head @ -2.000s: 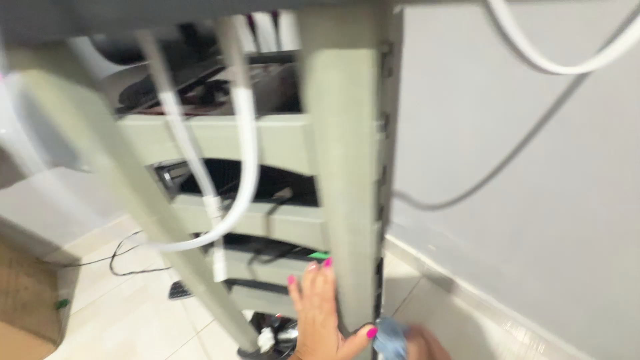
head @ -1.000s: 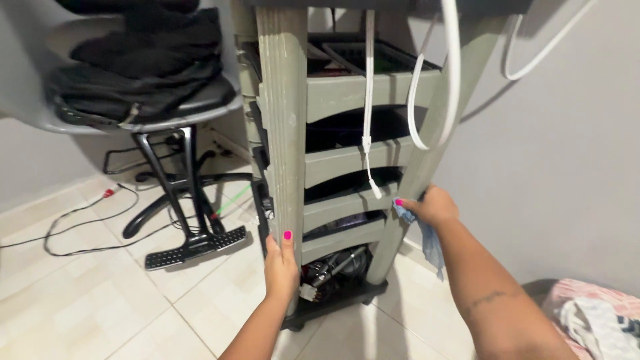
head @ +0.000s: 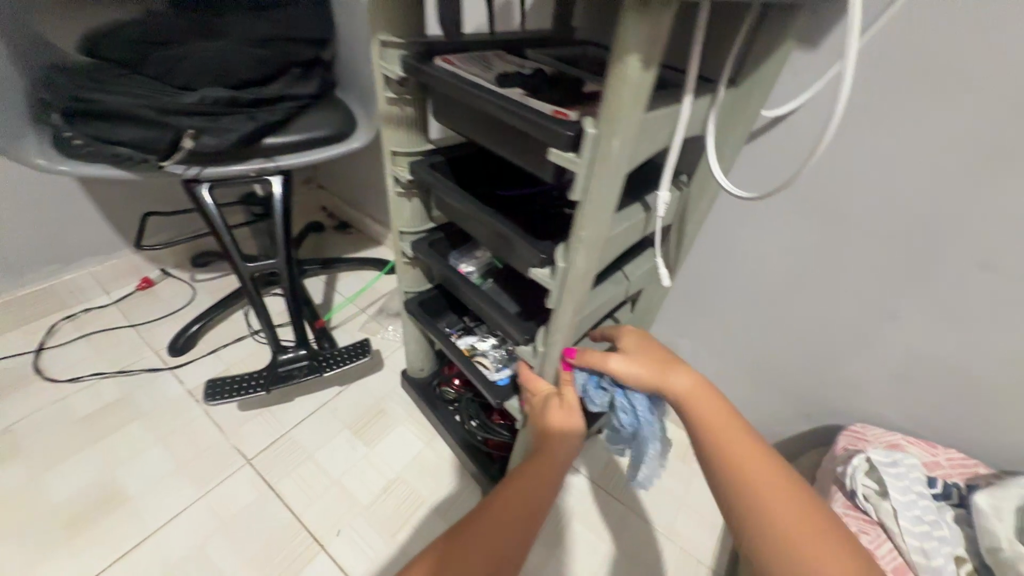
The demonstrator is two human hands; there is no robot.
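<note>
A grey-green plastic trolley with several black trays stands in the middle of the view. My left hand grips its near upright low down, beside the lowest black drawer tray, which holds small mixed items. On the other side of that upright, my right hand holds a crumpled light-blue cloth that hangs below the fingers. Higher up, another tray carries papers and a dark item. White cables dangle in front of the trolley's side.
At the left stands a salon-type chair with a black footrest and dark fabric on its seat. A black cable runs over the tiled floor. Patterned fabrics fill a container at the lower right, near the grey wall.
The trolley now shows its open tray side, turned relative to my view. My hands, apart on two uprights one second ago, are now close together at the near upright; the blue cloth came along in my right hand.
</note>
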